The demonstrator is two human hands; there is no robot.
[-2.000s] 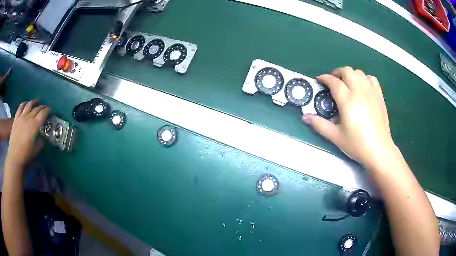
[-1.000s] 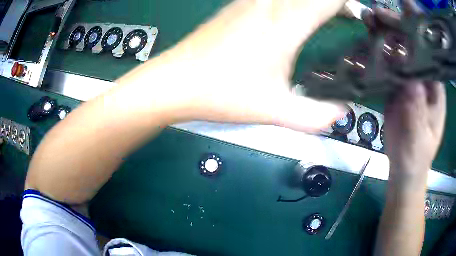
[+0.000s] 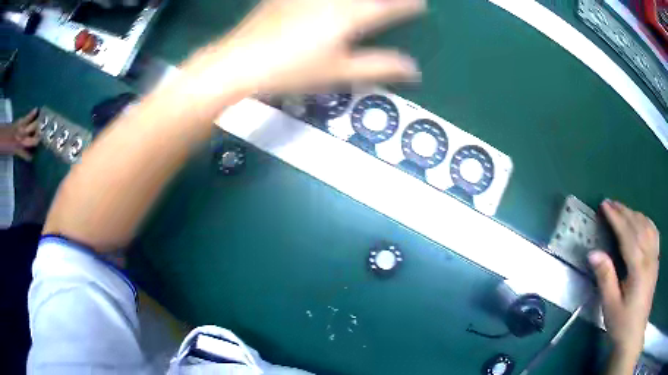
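A silver four-position plate (image 3: 498, 198) with black ring inserts lies on the green belt, beside the rail. My left hand (image 3: 359, 44), blurred, is above its left end, fingers apart and empty; my forearm hides part of the belt. My right hand (image 3: 630, 271) grips a silver plate (image 3: 576, 225) with small dark spots at the right, partly hidden by the hand. Tweezers (image 3: 557, 338) lie slanted below this hand. Loose black round inserts lie on the near bench, one in the middle (image 3: 384, 258), one further left (image 3: 230, 158) and one at the bottom (image 3: 499, 365).
A silver-white rail (image 3: 395, 201) divides belt and bench. A black-topped bottle (image 3: 526, 315) with a cord stands near the tweezers. White specks (image 3: 333, 320) lie on the bench. At left are a red button (image 3: 86, 42) and another person's hand (image 3: 26, 135) at a plate (image 3: 64, 138).
The blurred dark plate that was up between my hands is now low at the right under my right hand. My left hand has moved left, away from it. The view has shifted.
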